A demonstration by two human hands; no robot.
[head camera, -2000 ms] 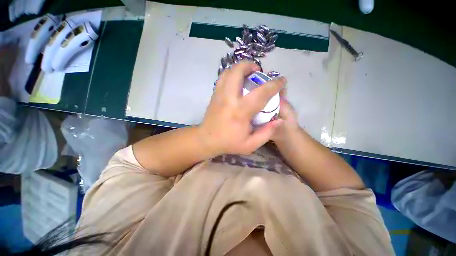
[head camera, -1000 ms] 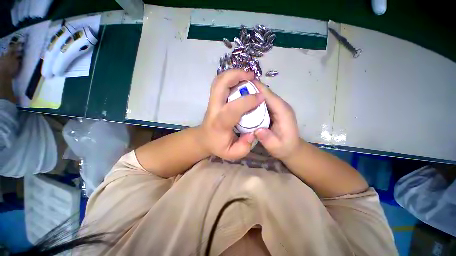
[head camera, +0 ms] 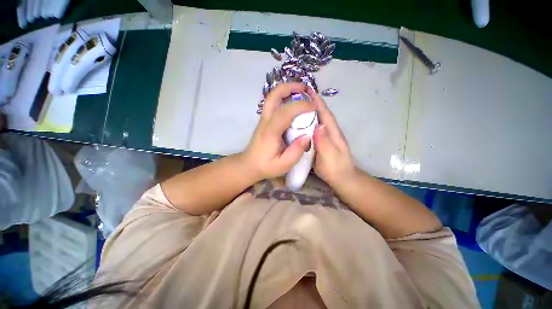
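Note:
A white handheld device [head camera: 298, 175] is held between both hands above the near edge of the pale mat, its handle pointing down towards the wearer. My left hand [head camera: 273, 136] is closed around its left side, with the fingers over the wide head and the thumb on the body by a small dark spot. My right hand [head camera: 331, 145] presses against its right side. The fingers hide most of the head. A pile of shiny silver oval inserts [head camera: 301, 57] lies just beyond the hands, and one loose oval insert [head camera: 330, 92] lies to its right.
A slim dark tool [head camera: 419, 53] lies at the right beside the mat joint. Several white devices [head camera: 91, 62] lie on papers at the left. A green conveyor [head camera: 363, 15] runs along the back with a white device [head camera: 480, 12]. Plastic bags [head camera: 118, 178] hang below the bench.
The held device has turned so its handle shows below the hands. On the conveyor, the white device has moved right. At the left neighbour's station, the person's hand has drawn back from a device.

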